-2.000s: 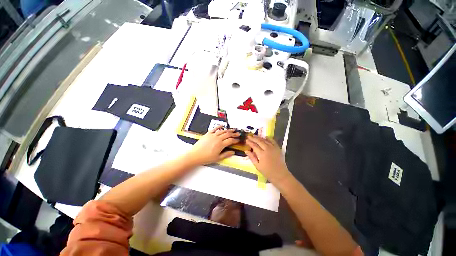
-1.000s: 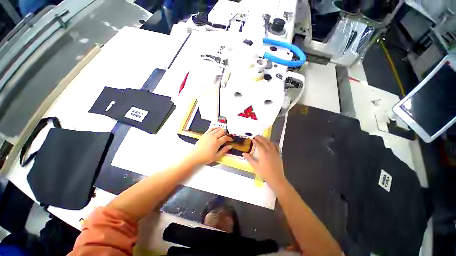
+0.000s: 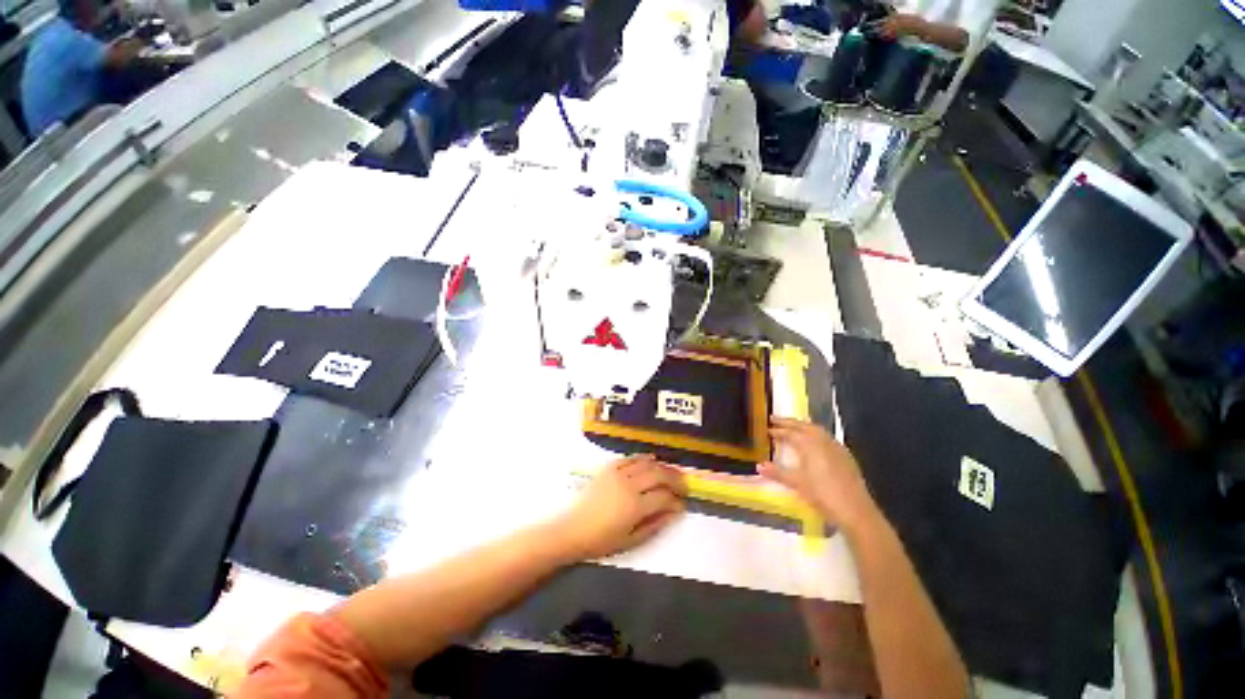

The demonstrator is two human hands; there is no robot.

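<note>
The amber-brown clamp frame lies right of and below the white sewing machine head. A small black panel with a white label shows inside it. The white template plate with yellow tape lies under and around the frame. My left hand rests just below the frame's lower left, fingers bent, its underside hidden. My right hand has its fingertips at the frame's lower right corner and seems to hold nothing.
Small black panels lie left of the machine. A black piece with a loop is at far left. Large black panels lie at right, with a tablet beyond. Dark strips are near my lap. Other people are in the background.
The clamp frame and template plate have shifted right from under the machine head, uncovering the labelled panel. My hands have moved apart, the right one to the frame's corner. The view has tilted up.
</note>
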